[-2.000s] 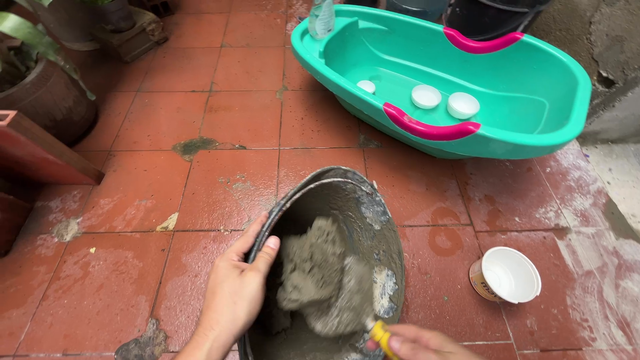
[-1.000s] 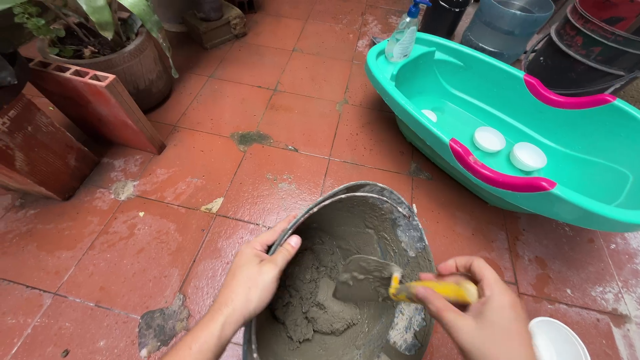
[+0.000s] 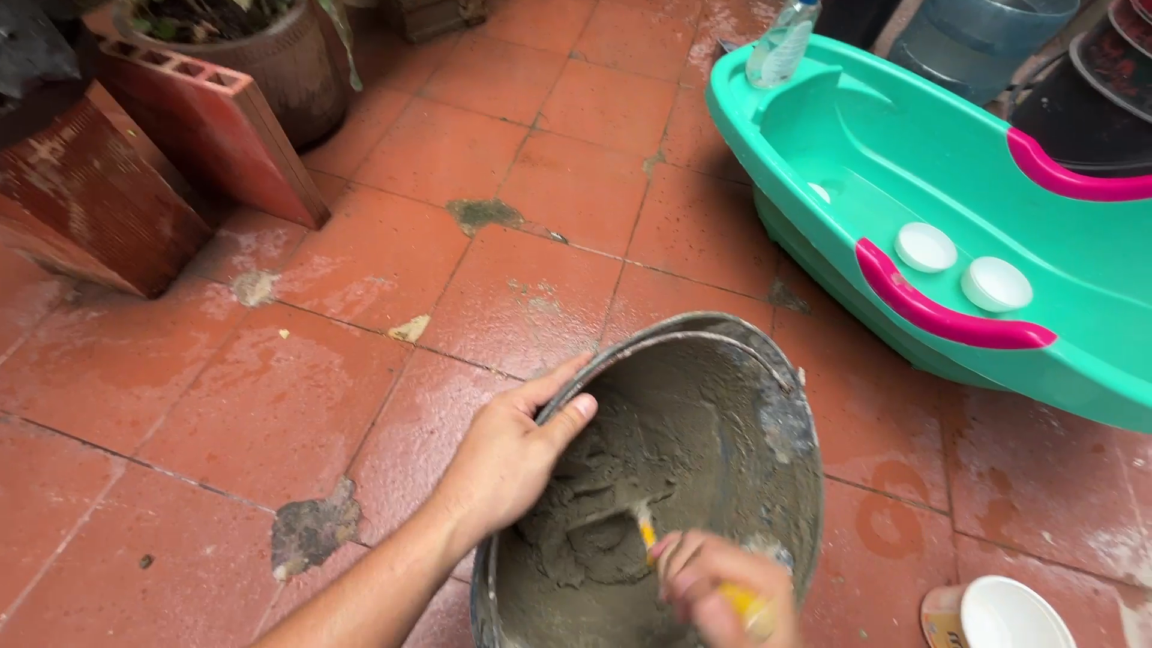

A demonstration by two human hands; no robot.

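A tilted bucket (image 3: 774,423) with a wire handle stands at the lower middle, its inside coated with wet grey mortar (image 3: 621,468). My left hand (image 3: 513,450) grips its rim on the left side, thumb inside. In my right hand (image 3: 720,585), slightly blurred, is the yellow handle of a trowel (image 3: 646,531); its blade lies in the mortar, mostly covered by it.
A green plastic tub (image 3: 810,225) with pink grips holds white bowls (image 3: 996,284); a spray bottle (image 3: 778,45) stands on its rim. A white tub (image 3: 1012,616) sits at lower right. Hollow bricks (image 3: 207,126) and a potted plant (image 3: 297,72) are at upper left.
The trowel blade, lifted above the mortar a second ago, is now down in it. My left hand has stayed on the bucket's rim. The view has shifted left.
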